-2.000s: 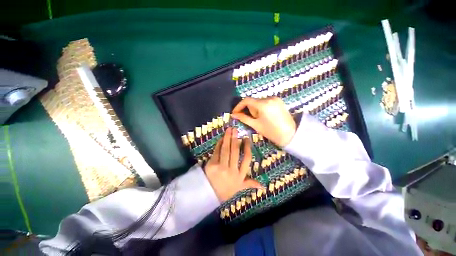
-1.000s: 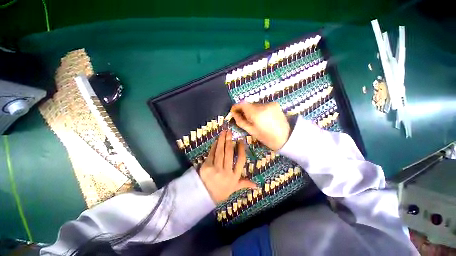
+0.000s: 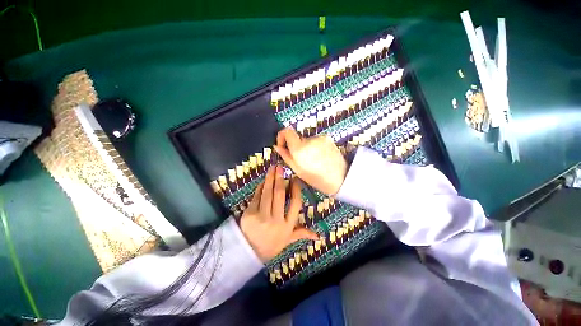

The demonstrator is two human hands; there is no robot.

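A black tray (image 3: pixel 223 130) lies tilted on the green mat and holds slanting rows of narrow green circuit boards (image 3: pixel 376 226). Dark stems with tan tips (image 3: pixel 251 167) rise from the nearer rows; the far rows carry white tips (image 3: pixel 331 71). My left hand (image 3: pixel 271 219) rests on the boards with its fingers spread, fingertips at the middle row. My right hand (image 3: pixel 312 159) is just above it, thumb and forefinger pinched at the right end of the tan-tipped row. The pinched fingertips hide what is between them.
A tan patterned sheet (image 3: pixel 70 159) with a long white strip (image 3: pixel 127 181) and a black round object (image 3: pixel 116 118) lie left. White strips (image 3: pixel 494 83) and small loose bits (image 3: pixel 474 109) lie right. A grey knobbed box (image 3: pixel 548 245) stands lower right, a grey device (image 3: pixel 16 143) left.
The whole view has shifted, so the tray sits further left. My right hand stays at the same row end, its fingers slightly changed in pose. My left hand keeps its place on the boards.
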